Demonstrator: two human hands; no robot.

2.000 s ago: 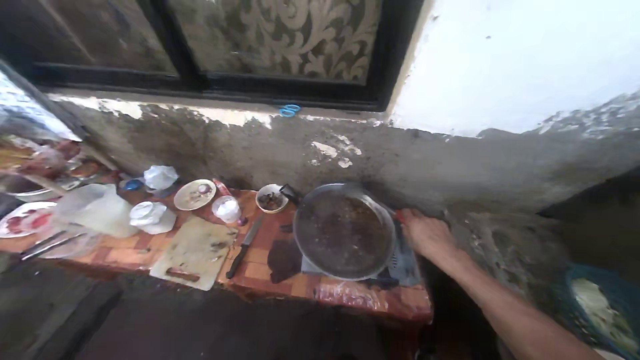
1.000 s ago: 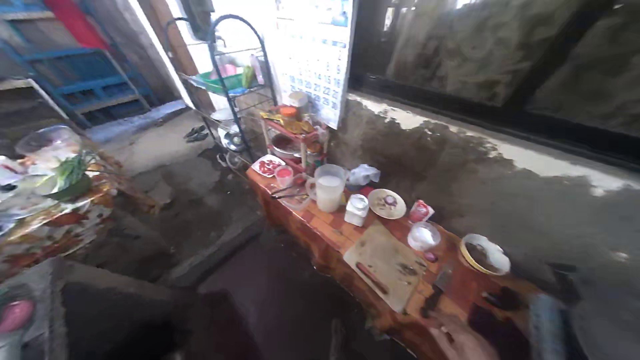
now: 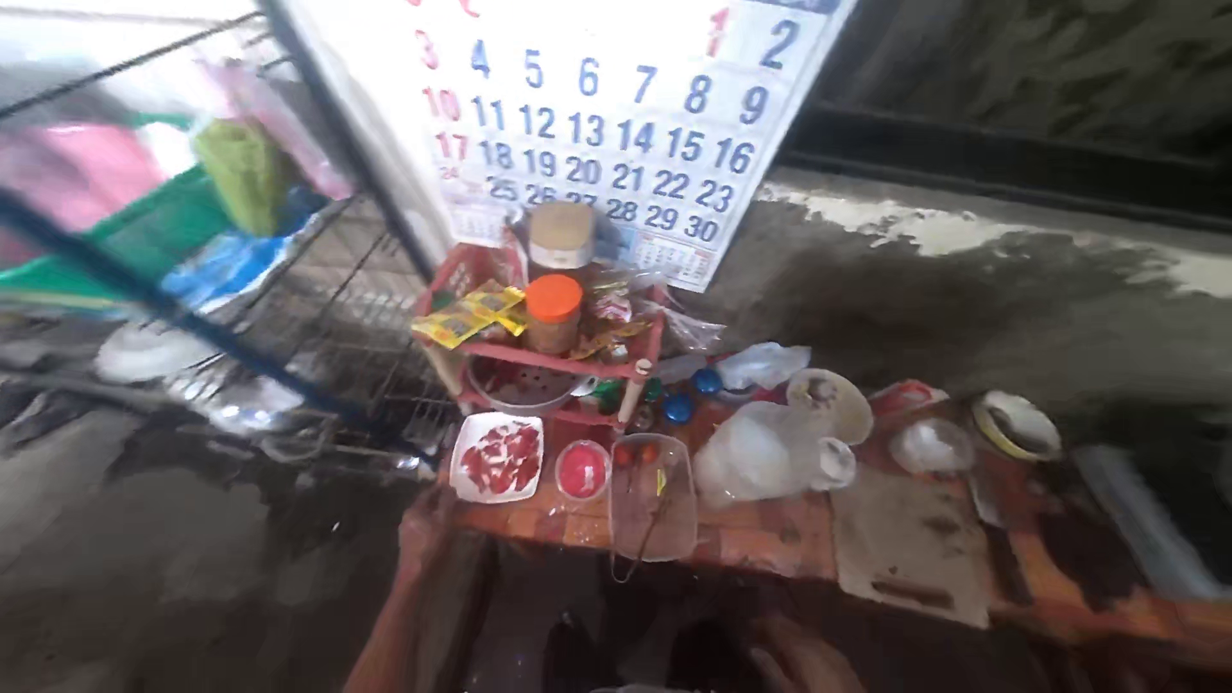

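My left hand (image 3: 423,527) is at the table's left front corner, next to a white square plate (image 3: 499,458) of cut red-and-white pieces; its fingers are blurred. Low in the picture, my right hand (image 3: 791,656) is in front of the table edge, blurred, with nothing visible in it. Between them on the table (image 3: 760,544) are a small round tub of something pink (image 3: 582,470) and a clear rectangular plastic container (image 3: 654,525) with tongs and small red items in it. To the right are a translucent plastic pitcher (image 3: 746,457) and a cutting board (image 3: 890,529).
A red plastic rack (image 3: 539,358) holds jars and yellow sachets at the back left, below a wall calendar (image 3: 597,125). A metal wire rack (image 3: 337,318) stands on the left. Bowls (image 3: 1018,425), a plate (image 3: 835,404) and bagged items line the table's back right.
The view has swung far left, from the pan to the table's left end. My right hand was at the pan's handle two seconds ago and is away from it now. My left hand has come into view.
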